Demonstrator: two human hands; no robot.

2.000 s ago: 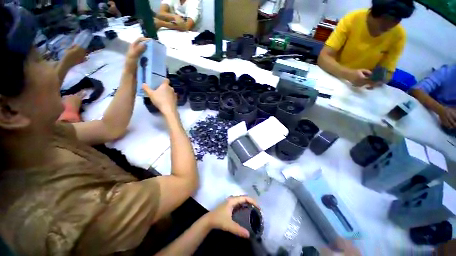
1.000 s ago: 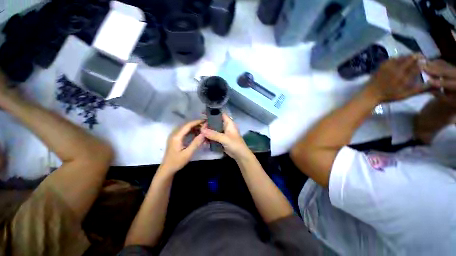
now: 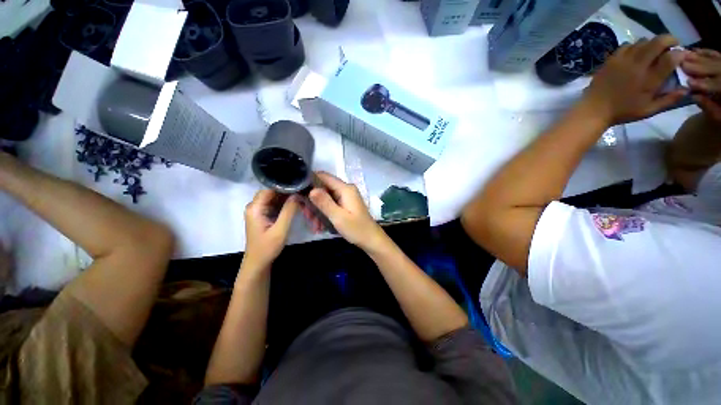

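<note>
A dark grey handheld fan (image 3: 288,150) is held in front of me near the table's edge, its round drum head tilted with a dark opening towards me. The handle is mostly hidden by my fingers. My left hand (image 3: 269,225) and my right hand (image 3: 340,210) both close around the handle below the head. A closed pale blue box (image 3: 379,119) with a product picture lies just beyond on the right. An open box (image 3: 194,138) lies on the left, flaps spread, with a smooth grey cylinder (image 3: 130,107) at its mouth.
Black cup-shaped housings (image 3: 265,39) stand at the back left. Small black fittings (image 3: 118,162) lie in a heap at left. A green patch (image 3: 403,203) lies at the near edge. More boxes (image 3: 537,32) stand at the back right. Bare arms of people reach in from both sides.
The fan has moved left and its head has tipped towards me, so its opening shows and its handle is now mostly hidden. Both hands still hold it.
</note>
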